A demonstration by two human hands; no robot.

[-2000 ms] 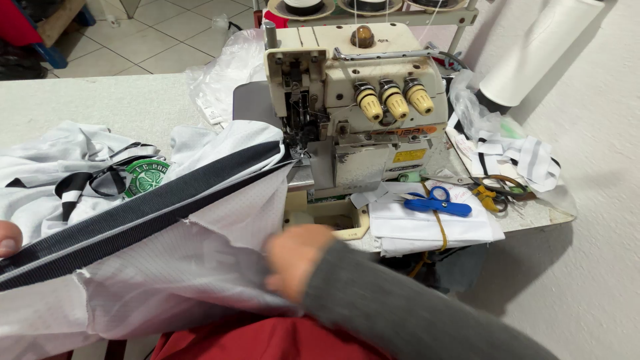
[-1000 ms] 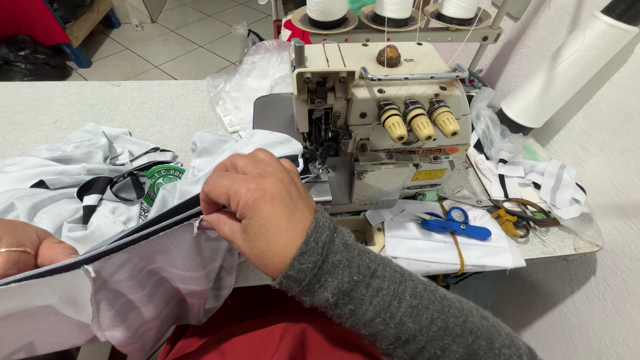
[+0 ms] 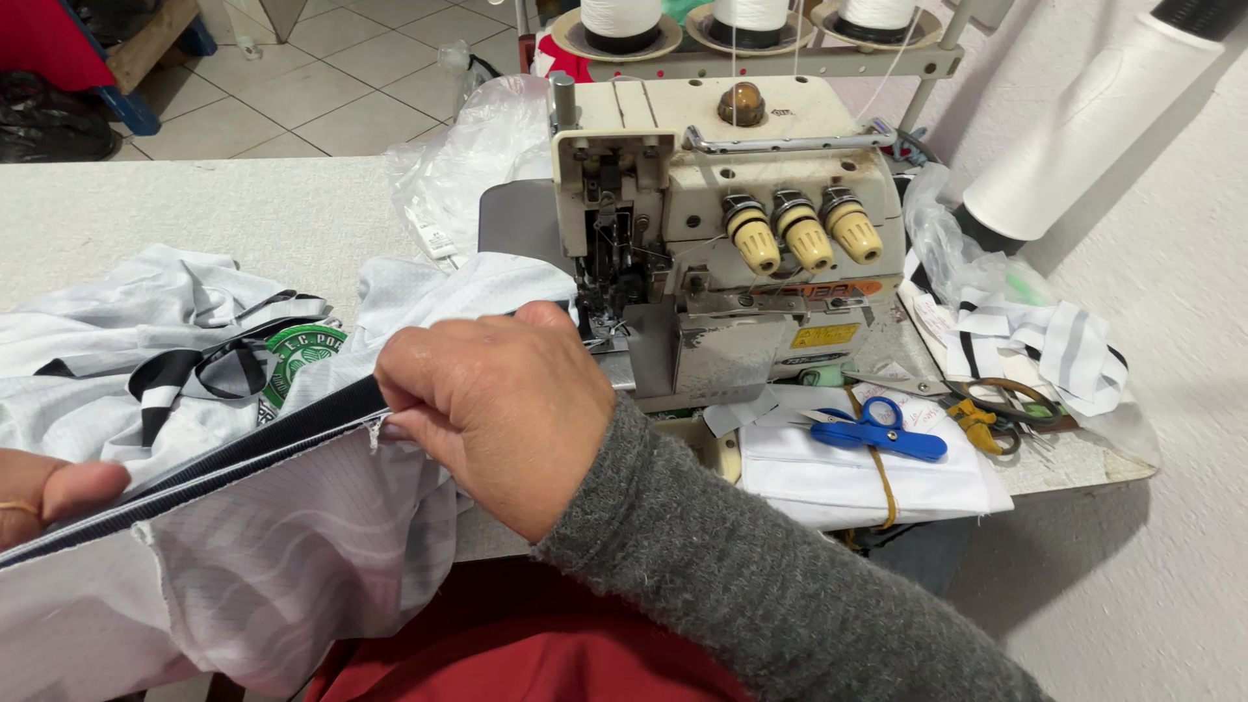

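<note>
My right hand [image 3: 497, 409] pinches the dark ribbed band [image 3: 283, 434] sewn along a white fabric garment [image 3: 292, 546], just left of the overlock sewing machine [image 3: 741, 214]. At the left edge my left hand [image 3: 49, 492] holds the same band between thumb and fingers; part of that hand is out of view. A loose thread end hangs at the seam by my right fingertips. The cloth reaches up to the machine's needle area [image 3: 609, 317]; whether it lies under the presser foot cannot be told. A green round crest [image 3: 302, 356] shows on the white cloth behind the band.
Blue thread snips [image 3: 877, 429] lie on a tied stack of white fabric pieces [image 3: 858, 487]. Right of it are scissors [image 3: 985, 419] and fabric scraps [image 3: 1082, 351]. Thread cones [image 3: 746, 15] stand behind the machine, clear plastic [image 3: 478, 156] at its left. A wall borders the right side.
My right hand has come up from below the cloth's edge, beside the machine, and taken hold of the band. My left hand shows further into view than at first.
</note>
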